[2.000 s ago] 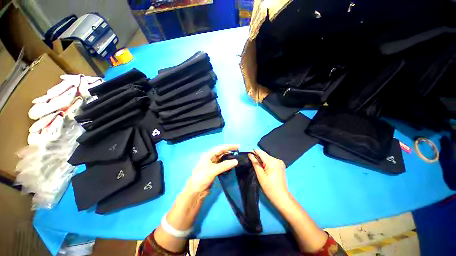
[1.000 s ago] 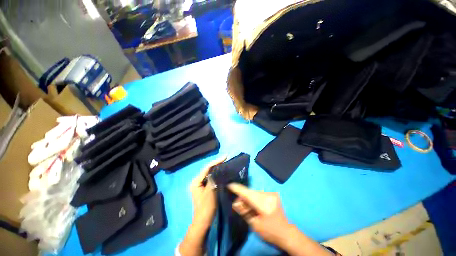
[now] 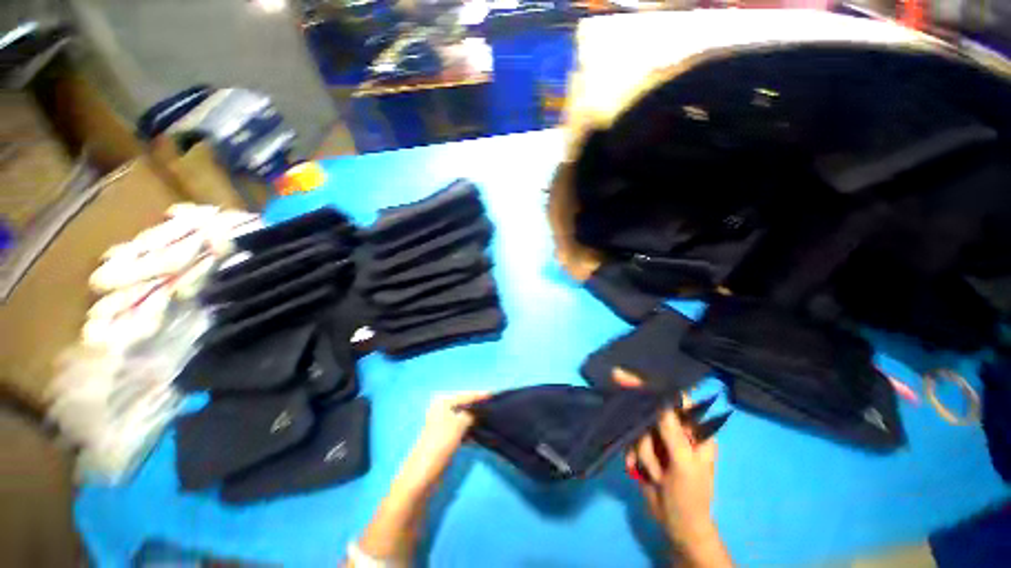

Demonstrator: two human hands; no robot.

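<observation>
A black zip pouch (image 3: 554, 427) is held level between my two hands, above the blue table, with its pale logo mark facing down and towards me. My left hand (image 3: 443, 427) pinches the pouch's left corner. My right hand (image 3: 678, 466) is at its right end, with the thumb at the upper edge. Thread snips (image 3: 705, 424) with a red grip and dark pointed blades sit in my right hand, blades pointing up and right. The picture is blurred, and the fingers under the pouch are partly hidden.
Stacked black pouches (image 3: 432, 272) lie at left on the blue table (image 3: 443, 527). White fabric pieces (image 3: 155, 261) and clear plastic bags (image 3: 139, 383) lie far left. A carton (image 3: 568, 211) with a black heap is at right. Loose pouches (image 3: 793, 372) and a tape roll (image 3: 951, 396) lie below it.
The pouch has turned from upright to lying crosswise, stretched between both hands. My right hand has moved right and the snips now show in it. The camera view has shifted.
</observation>
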